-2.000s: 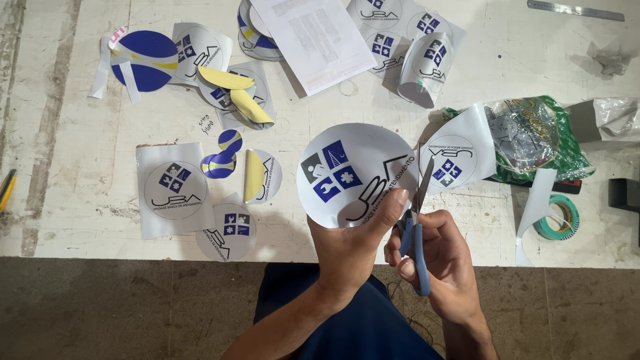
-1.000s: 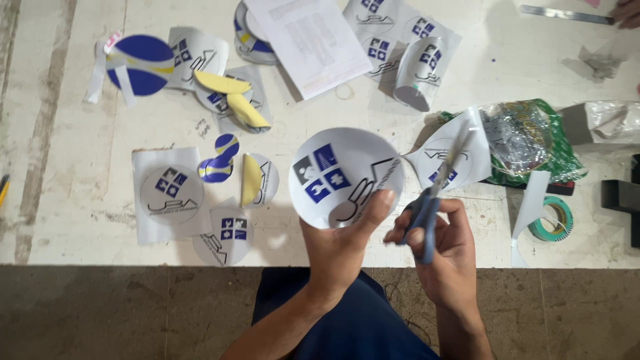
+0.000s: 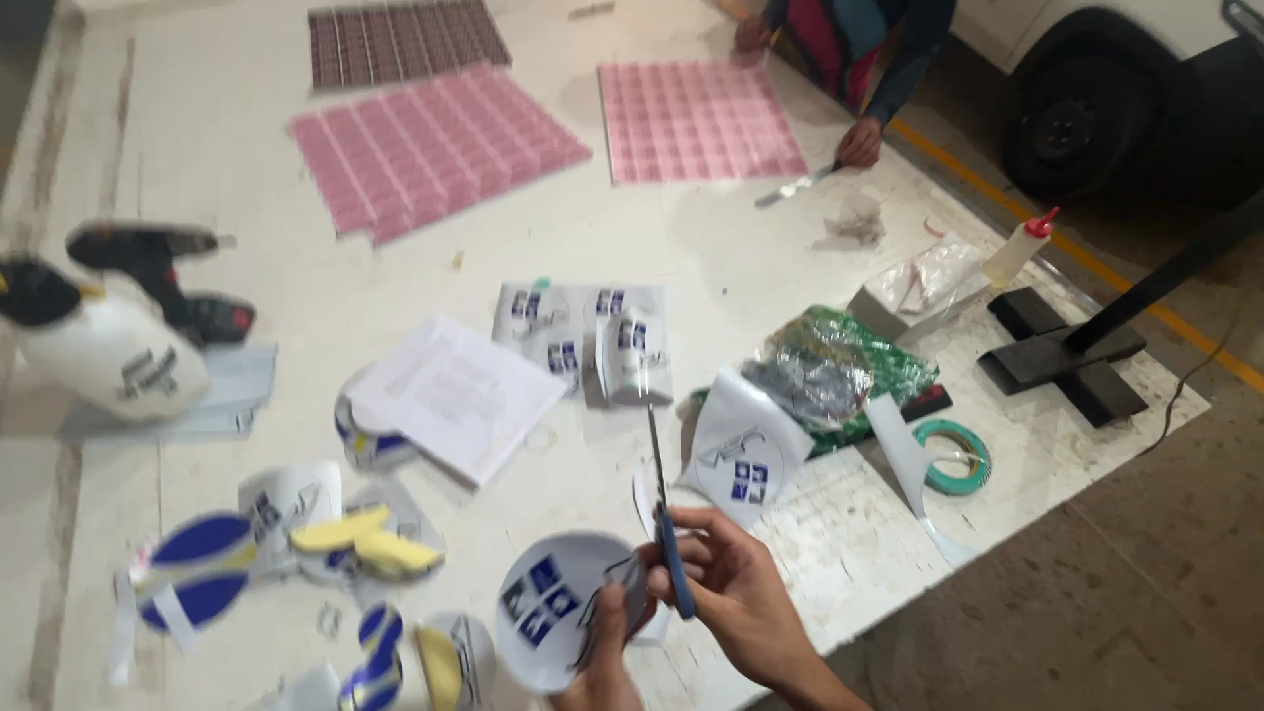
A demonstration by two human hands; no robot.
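Note:
My left hand (image 3: 610, 647), low in the view, pinches the right edge of a round white sticker (image 3: 553, 607) with blue squares and dark lettering. Close on its right, my right hand (image 3: 731, 592) holds blue-handled scissors (image 3: 671, 553), blades pointing up the view; the fingers of both hands are near each other at the sticker's edge. A curled strip of white sheet (image 3: 647, 504) shows beside the blades. To the right of the blades lies a printed sticker sheet (image 3: 746, 449), leaning on a green plastic bag (image 3: 849, 365). Motion blur softens the hands.
Printed papers (image 3: 459, 400), a curled sticker (image 3: 632, 355) and yellow pieces (image 3: 370, 543) lie on the white table. Green tape (image 3: 953, 456), a black metal stand (image 3: 1066, 355), a spray bottle (image 3: 109, 346) and a drill (image 3: 163, 276) surround them. A person's hands (image 3: 859, 143) are by pink sheets (image 3: 701, 123).
The view has swung up across the table, bringing the pink sheets and another person into sight. My hands have come closer together, and the scissors stand more upright than one second ago.

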